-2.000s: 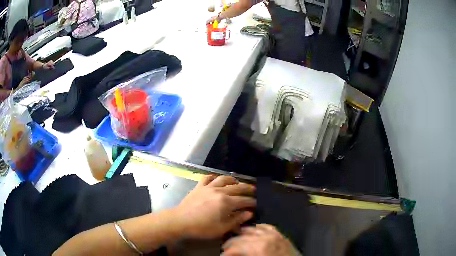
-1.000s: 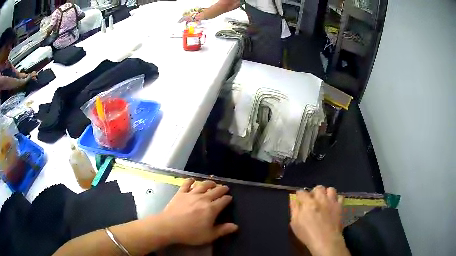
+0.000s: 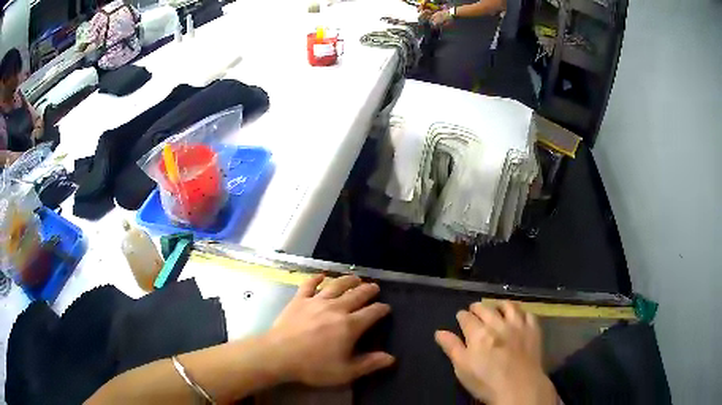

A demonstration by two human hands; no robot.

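A black panel (image 3: 416, 332) lies flat on the grey metal plate of the machine, its far edge at the long bar (image 3: 412, 279). My left hand (image 3: 332, 328) rests palm down on the panel's left side, fingertips near the bar and the yellow strip (image 3: 253, 270). My right hand (image 3: 499, 348) rests on the panel's right side, fingers bent near the bar. Both hands press on the panel and neither grasps it. Green brackets sit at the bar's left end (image 3: 174, 261) and right end (image 3: 645, 309).
Black panels with zigzag edges (image 3: 119, 340) lie at left; a black pile (image 3: 621, 368) lies at right. A glue bottle (image 3: 141, 257), a bagged red pot (image 3: 192, 183) and blue trays stand beyond the bracket. Pale panels (image 3: 475, 119) hang beyond the bar. Workers are farther off.
My right hand has moved from beside my left hand to the panel's right side, and now sits slightly lower and nearer than a second ago. The panel lies more exposed between the hands.
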